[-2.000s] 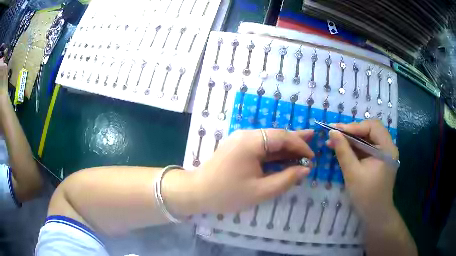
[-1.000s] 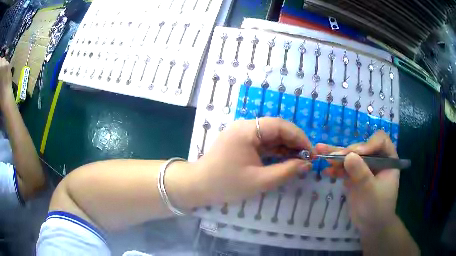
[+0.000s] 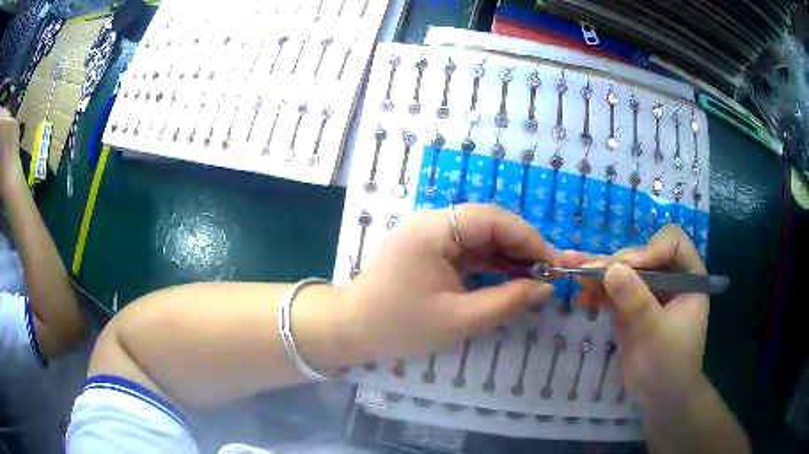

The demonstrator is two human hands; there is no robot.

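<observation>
My left hand (image 3: 443, 275) holds a small round metal piece (image 3: 542, 271) between thumb and fingers, above the board. My right hand (image 3: 661, 297) grips slim grey tweezers (image 3: 679, 281), whose tips point left and meet the small piece. The white foam board (image 3: 376, 99) lies under both hands, with bar-shaped metal pieces (image 3: 533, 97) standing in rows. A blue patterned film (image 3: 483, 181) lies across the middle rows, partly hidden by my hands.
A second white board (image 3: 213, 18) with similar rows lies at the upper left. Stacked boards (image 3: 665, 35) and a clear crumpled bag (image 3: 785, 89) are at the upper right. A yellow strip (image 3: 89, 213) runs along the green table. Another person's arm (image 3: 35, 257) is at left.
The tweezers have swung from pointing up-left to nearly level, and their tips have come to the small piece. My left hand has stayed nearly in place, still pinching it.
</observation>
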